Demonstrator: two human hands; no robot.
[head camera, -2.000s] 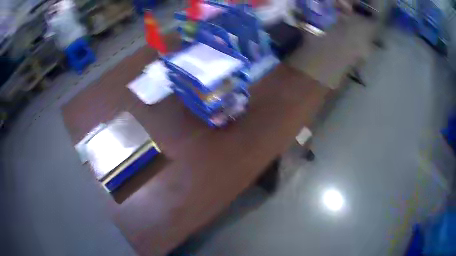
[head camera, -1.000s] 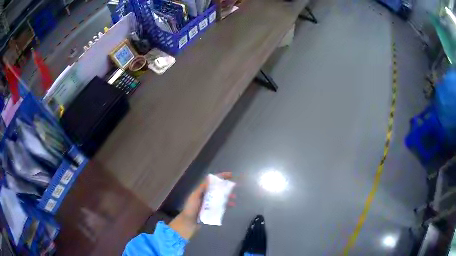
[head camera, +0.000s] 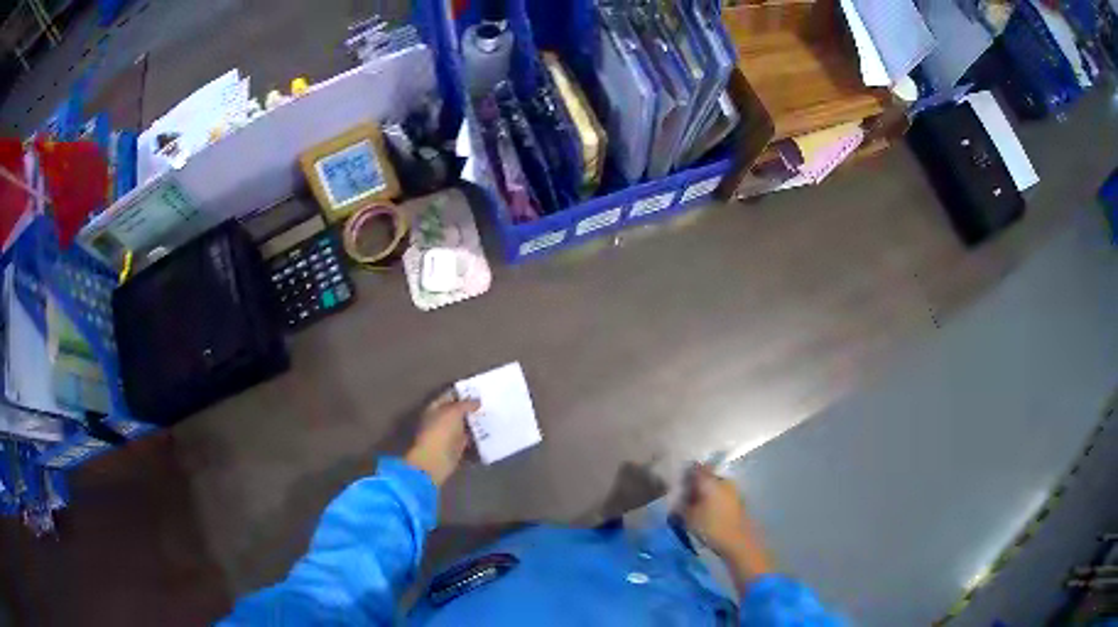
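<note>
A small white note paper (head camera: 503, 413) with a few dark marks along its left side lies at or just above the brown-grey desk (head camera: 589, 355). My left hand (head camera: 441, 435) holds its left edge, thumb on top. My right hand (head camera: 717, 508) is near the desk's front edge, in front of my blue smock (head camera: 552, 576). It is blurred, with its fingers drawn together around what looks like a slim translucent pen (head camera: 717, 463), hard to make out.
A black case (head camera: 202, 321), calculator (head camera: 309, 279), framed clock (head camera: 352, 174), tape ring (head camera: 375, 234) and blue file rack (head camera: 613, 221) stand along the back. Right of them are a wooden organizer (head camera: 803, 67) and another black case (head camera: 969, 172). Grey floor (head camera: 956, 404) lies right.
The view has turned to the desk and my smock. My left hand has brought the paper from above the floor to over the desk. My right hand has come into view.
</note>
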